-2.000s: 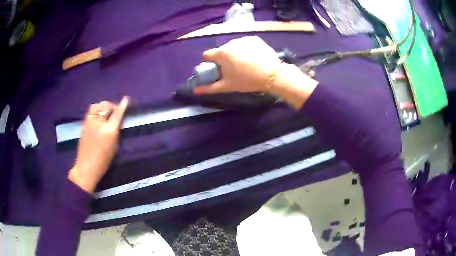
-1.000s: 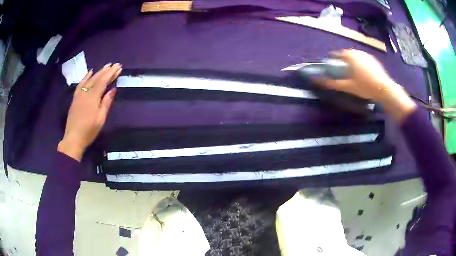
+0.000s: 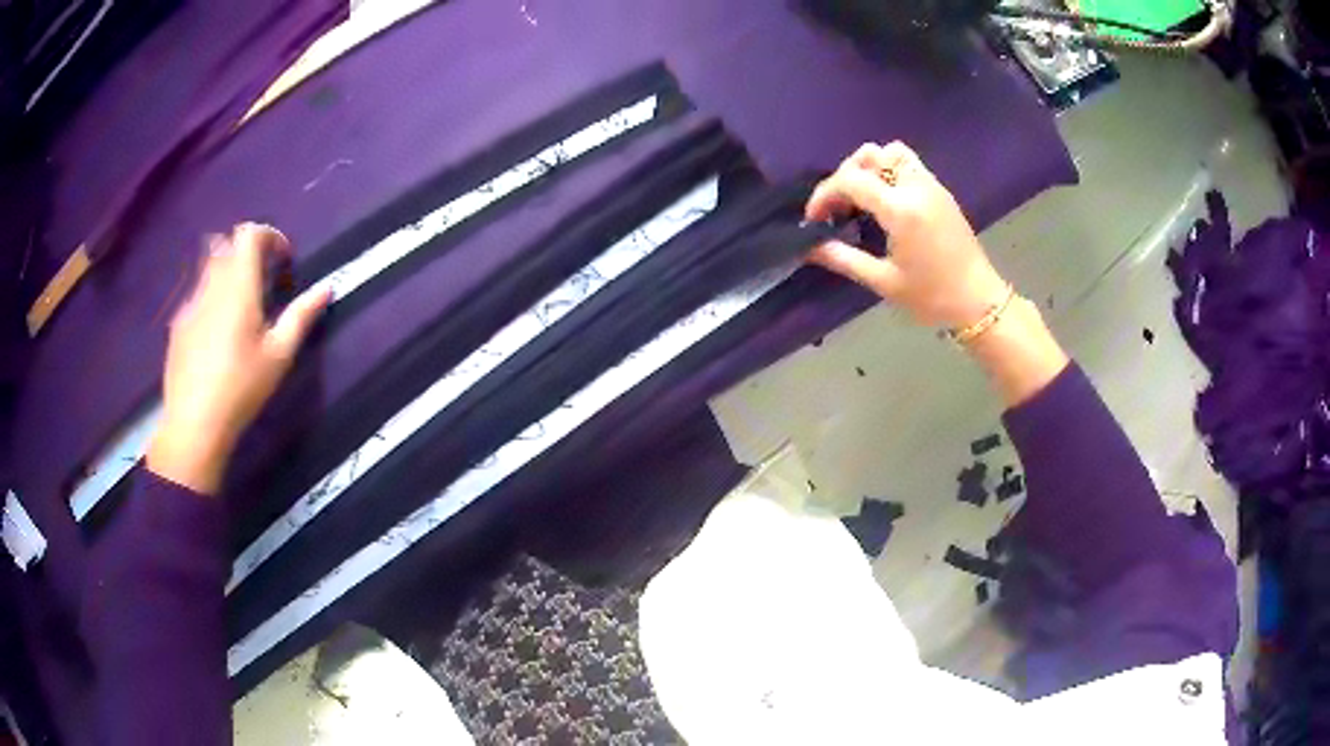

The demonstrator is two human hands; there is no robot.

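Observation:
Three dark fabric strips (image 3: pixel 584 328) lie slanting on the purple-covered table, each with a narrow white strip (image 3: pixel 503 372) along it. My left hand (image 3: pixel 226 357) is slightly blurred over the farthest strip, thumb and fingers apart; it hides part of that strip. My right hand (image 3: pixel 926 248) pinches the right end of the nearest dark strip between thumb and fingers. The iron is not clearly visible; a dark blurred shape (image 3: pixel 912 18) at the top edge cannot be made out.
A wooden ruler (image 3: pixel 59 292) lies at the far left, and a pale pointed piece (image 3: pixel 314 66) at the top left. A white scrap (image 3: pixel 22 528) is at the left edge. Green board (image 3: pixel 1152 15) and a hose are at top right. Purple fabric (image 3: pixel 1262 343) and dark scraps lie on the floor.
My right hand has let go of the iron and moved to the nearest strip's end. My left hand is now over the farthest strip. The view has turned, so the strips slant more steeply.

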